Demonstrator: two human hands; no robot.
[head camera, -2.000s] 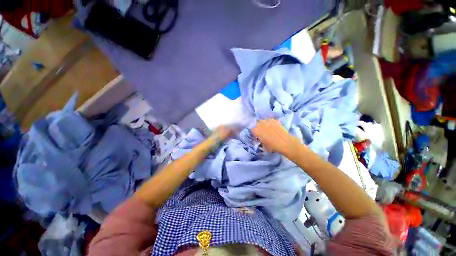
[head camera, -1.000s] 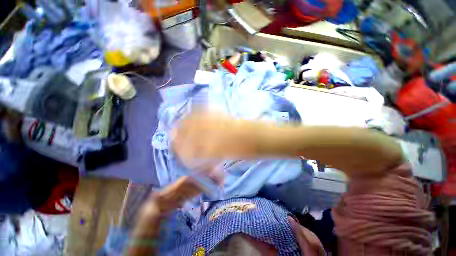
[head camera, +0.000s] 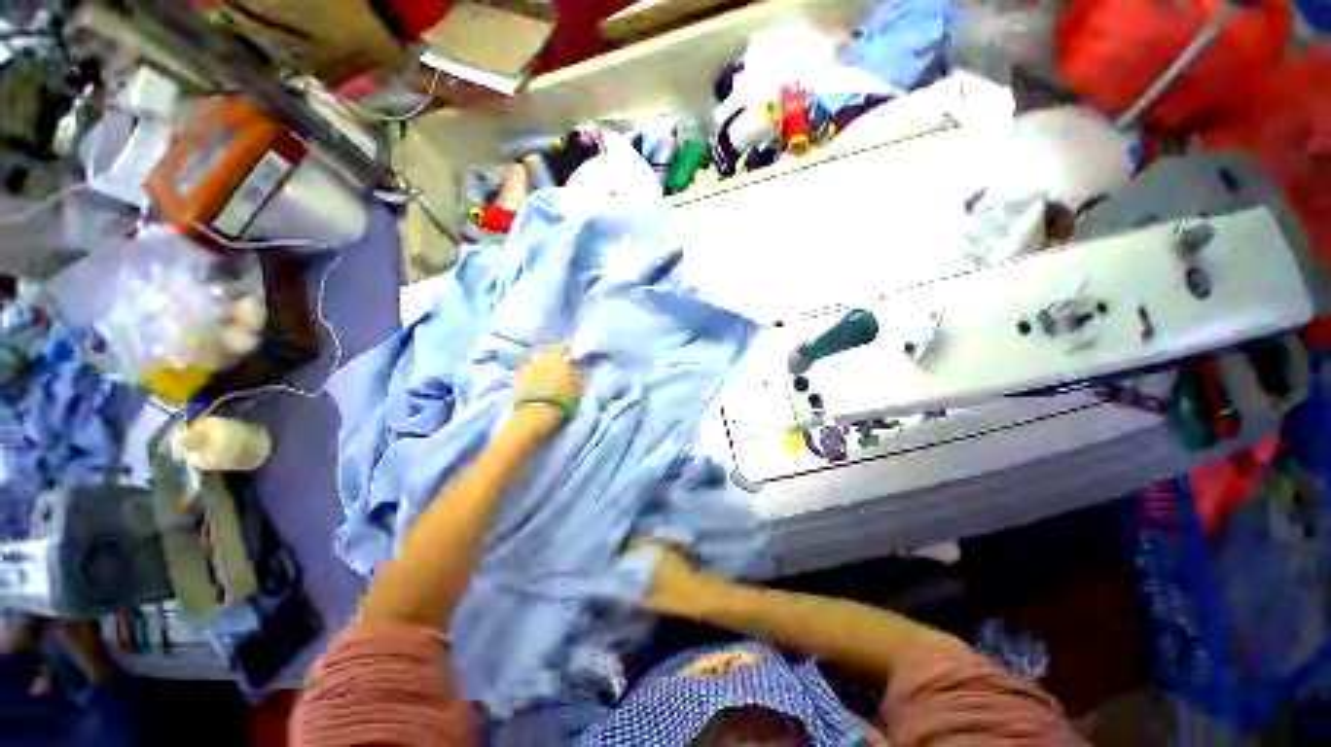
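Note:
A large heap of light-blue cloth (head camera: 489, 350) lies over the left part of the white sewing table and hangs over its front edge towards my lap. My left hand (head camera: 549, 380) is on the middle of the heap, its fingers curled into the cloth. My right hand (head camera: 664, 577) is low at the front edge, holding a fold of the cloth; its fingers are partly hidden and blurred. The white sewing machine (head camera: 1051, 321) stands right of the cloth, which lies close to its needle end.
A back trough (head camera: 642, 88) holds red and green spools and scraps. An orange box (head camera: 219, 168), a plastic bag (head camera: 168, 314) and a grey device (head camera: 110, 547) are at the left. Red bags (head camera: 1168, 66) are at the upper right; a blue crate (head camera: 1212, 613) is at the lower right.
The view has turned towards the machine. The cloth is more spread out over the table. My hands, close together before, are now apart, left on the heap and right near my lap.

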